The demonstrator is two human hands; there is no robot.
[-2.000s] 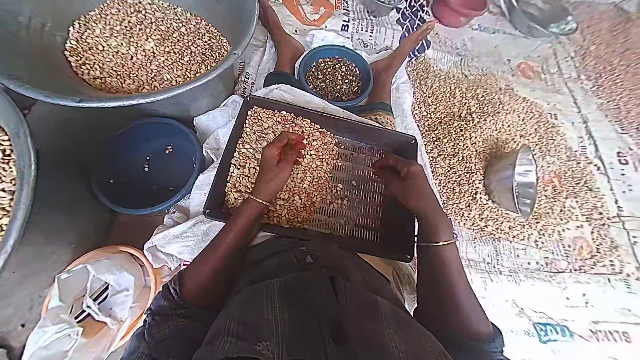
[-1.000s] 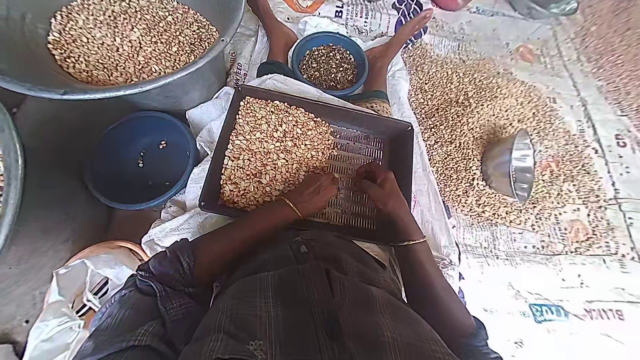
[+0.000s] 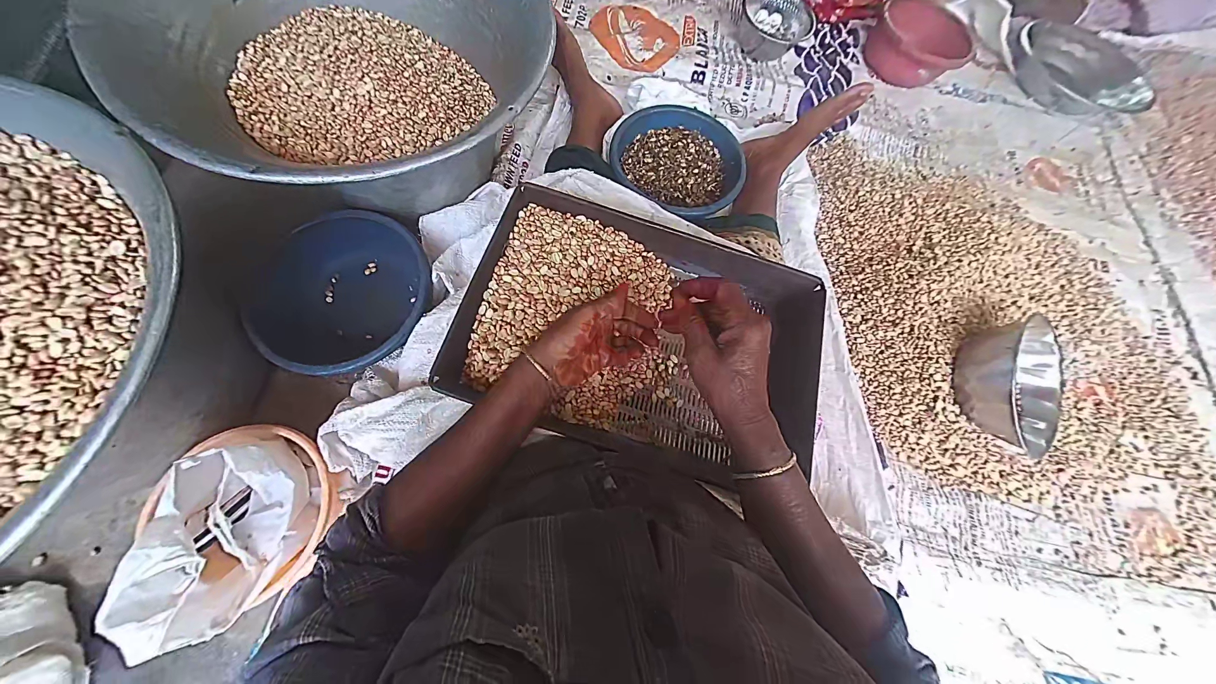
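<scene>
A dark rectangular plastic tray with a slotted base (image 3: 793, 380) rests on my lap. Shelled nuts or kernels (image 3: 560, 256) cover its left and middle part, and bare slots show at the lower right. Above the kernels my left hand (image 3: 603, 337) is turned palm up with its fingers curled; whether it holds any kernels cannot be told. Close beside it, over the slotted part, my right hand (image 3: 717, 328) has thumb and fingertips pinched together, and anything between them is too small to make out. A blue bowl of dark bits (image 3: 676, 161) stands just beyond the tray.
Large metal basins of kernels (image 3: 418, 166) (image 3: 161, 228) stand at left. Near them are a blue basin (image 3: 328, 294) with several kernels and an orange tub (image 3: 318, 465) with a white sack. At right, a metal bowl (image 3: 1007, 380) lies tilted in kernels spread on sacking.
Both hands have risen from the tray's slotted near part and come together over its middle. My left palm has turned up. Kernels now cover more of the slots than before.
</scene>
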